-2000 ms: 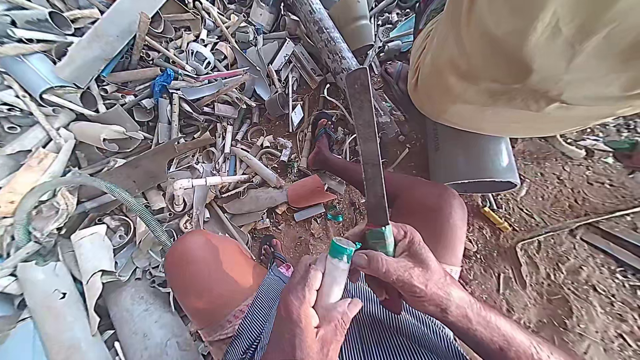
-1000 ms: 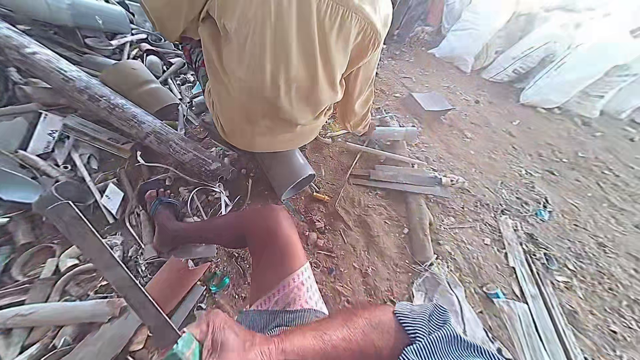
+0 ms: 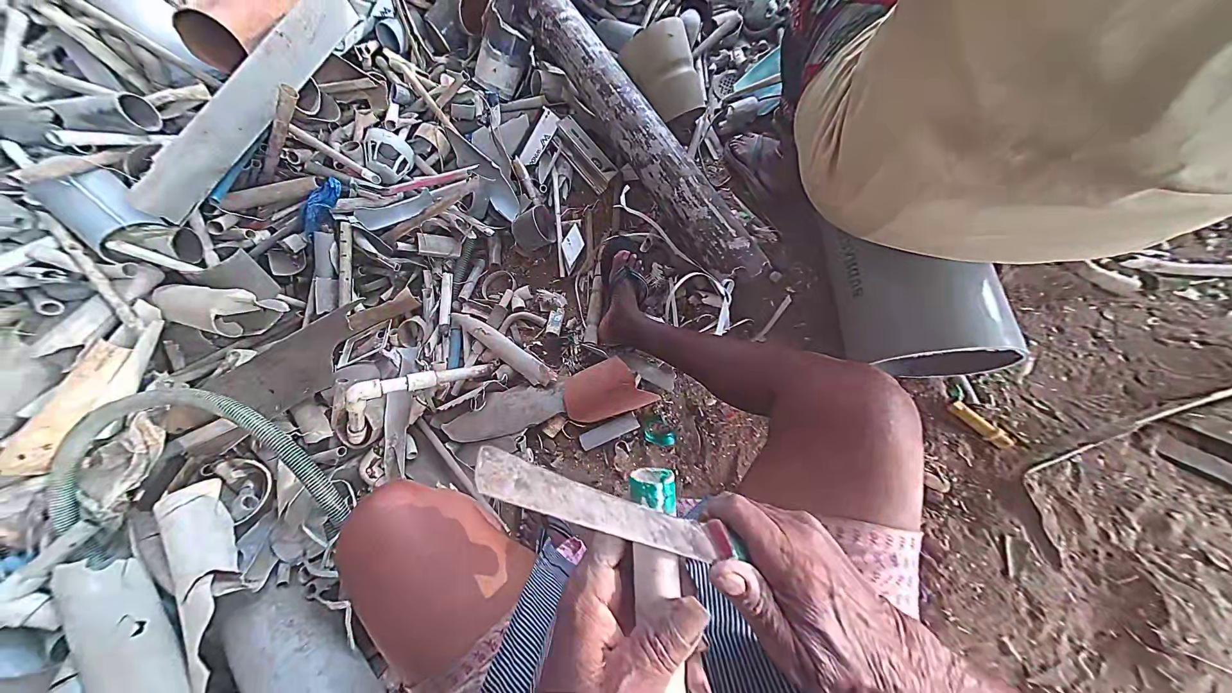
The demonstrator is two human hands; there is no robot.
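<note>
My left hand (image 3: pixel 621 626) grips a pale plastic pipe (image 3: pixel 654 576) that stands between my knees, its open top end coated green. In my right hand (image 3: pixel 799 577) is the handle of a large knife (image 3: pixel 597 505) with a wide, worn metal blade. The blade points left and lies across the pipe just below the green part. A green ring-like piece (image 3: pixel 659 430) rests on the soil beyond the pipe. Part of the knife's handle is hidden by my fingers.
Scrap pipes and plastic pieces cover the left side, with a ribbed hose (image 3: pixel 241 414) curving through them. A long weathered pole (image 3: pixel 654 144) lies ahead. A person in tan clothing (image 3: pixel 1011 125) is close at the upper right, beside a wide grey pipe (image 3: pixel 924 308).
The blade, pointing up and away two seconds ago, now lies across the pipe, pointing left. The view swung right, then came back.
</note>
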